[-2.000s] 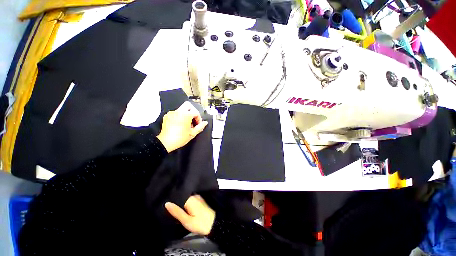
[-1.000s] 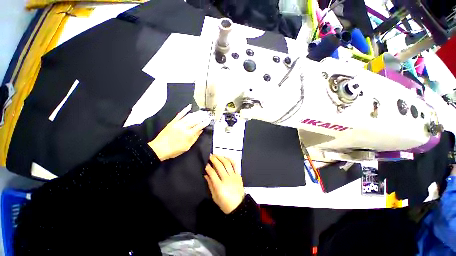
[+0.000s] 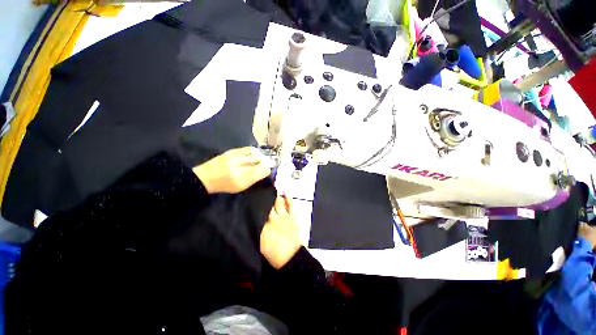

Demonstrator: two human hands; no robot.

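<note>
A black fabric panel (image 3: 229,222) lies in front of and left of the needle and hangs over the table's front edge. My left hand (image 3: 234,170) holds the panel beside the presser foot (image 3: 269,154), its fingertips close together at the foot. My right hand (image 3: 281,232) grips the panel's right edge below the needle plate (image 3: 299,186). The white sewing machine head (image 3: 346,124) stands behind my hands. A flat black rectangular piece (image 3: 353,208) lies right of the needle plate, under the machine arm.
Black cut layers (image 3: 131,111) lie at left beside yellow material (image 3: 33,108). Red and blue thin tools (image 3: 404,226), a printed card (image 3: 480,243) and a yellow tag (image 3: 508,269) are at right. Thread cones (image 3: 451,62) stand behind. Another person's blue sleeve (image 3: 568,291) is at the right edge.
Since two seconds ago, my right hand has risen from below the table's front edge to the fabric by the needle plate. My left fingers have closed in at the foot. The left layers have shifted.
</note>
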